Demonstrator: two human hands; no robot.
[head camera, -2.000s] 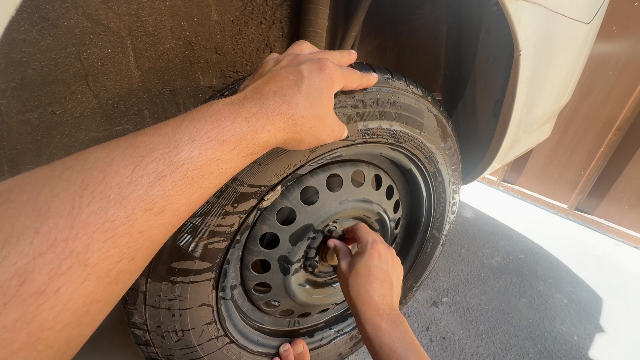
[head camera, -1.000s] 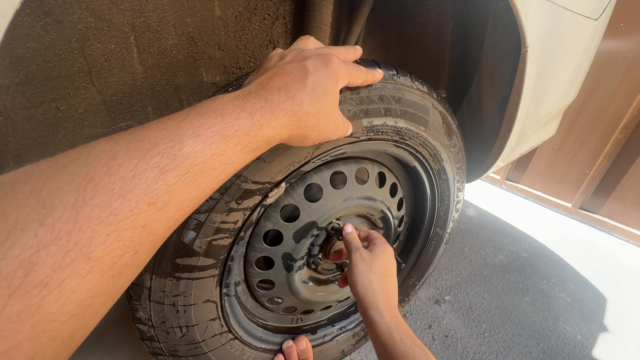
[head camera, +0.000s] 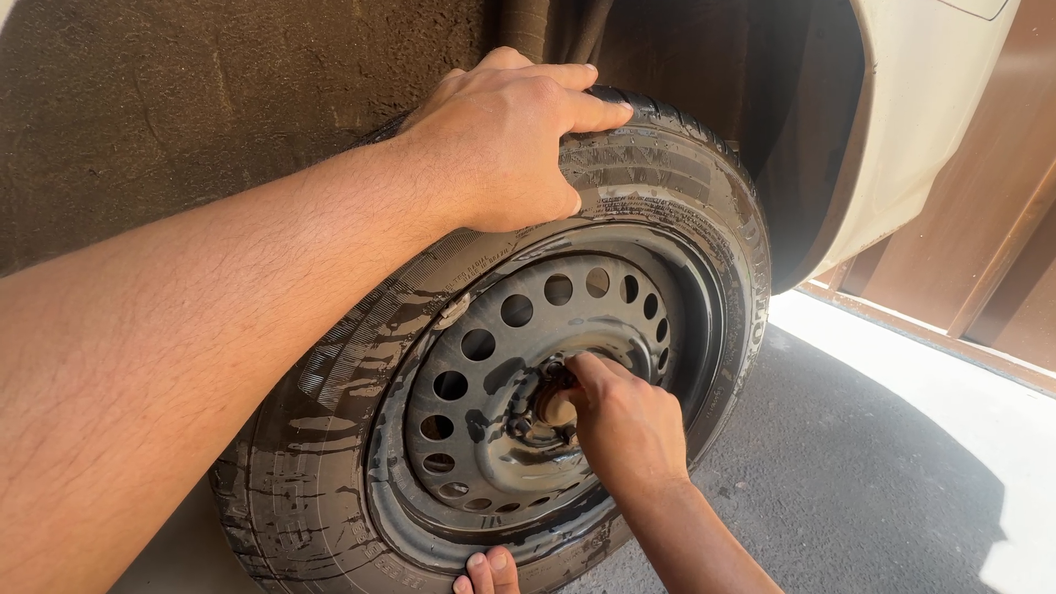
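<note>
A wet, dirty tyre (head camera: 330, 462) on a black steel wheel rim (head camera: 528, 330) stands tilted at the wheel arch. My left hand (head camera: 520, 136) grips the tyre's top, its fingers over the tread and its thumb on the sidewall. At the hub (head camera: 554, 406) is my right hand (head camera: 623, 412), its index finger and thumb bent close to a dark wheel fastener (head camera: 555, 363); whether they hold anything is hidden. More fingertips (head camera: 488, 571) press on the tyre's lower sidewall, and whose they are cannot be told.
The dirt-covered wheel arch liner (head camera: 206, 91) is behind the tyre, with a suspension strut (head camera: 522, 29) above. A pale car body panel (head camera: 924, 107) curves down at the right. Beyond are asphalt (head camera: 825, 462) in shadow and a brown ribbed metal wall (head camera: 973, 223).
My right hand has shifted about the hub, and its fingers have changed their pose between frames. My left hand stays on top of the tyre.
</note>
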